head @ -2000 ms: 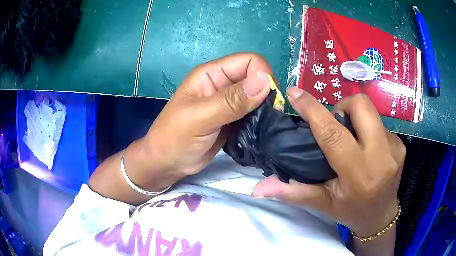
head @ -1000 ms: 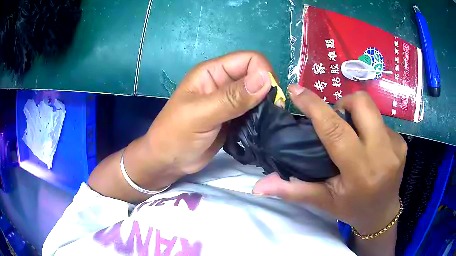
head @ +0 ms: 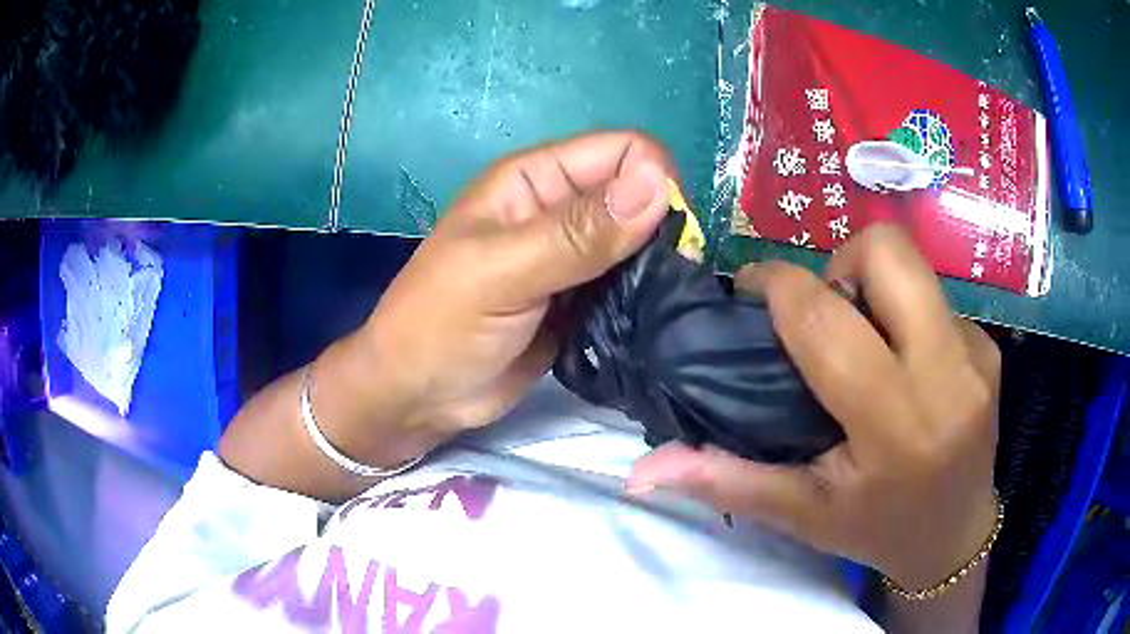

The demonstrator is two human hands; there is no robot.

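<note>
A gathered black bunch (head: 719, 359), pleated and slightly shiny, is held between both hands above the lap. My left hand (head: 496, 285) pinches its upper left end between thumb and fingers. A bit of yellow finger tape (head: 684, 221) shows beside the left thumb tip. My right hand (head: 874, 396) wraps round the bunch's right side, thumb below and index finger bent on top. The parts of the bunch inside both palms are hidden.
The red packet (head: 793, 118) lies on the green table (head: 533, 74) beyond the right hand, with a small white spoon (head: 882, 167) on it. A blue pen or knife (head: 1059, 124) lies right of it. Black pieces (head: 93, 81) lie far left. A blue bin (head: 186, 334) is below the edge.
The right index finger has bent from extended to curled onto the bunch's top. The left hand has kept its pinch. The red packet appears slightly shifted.
</note>
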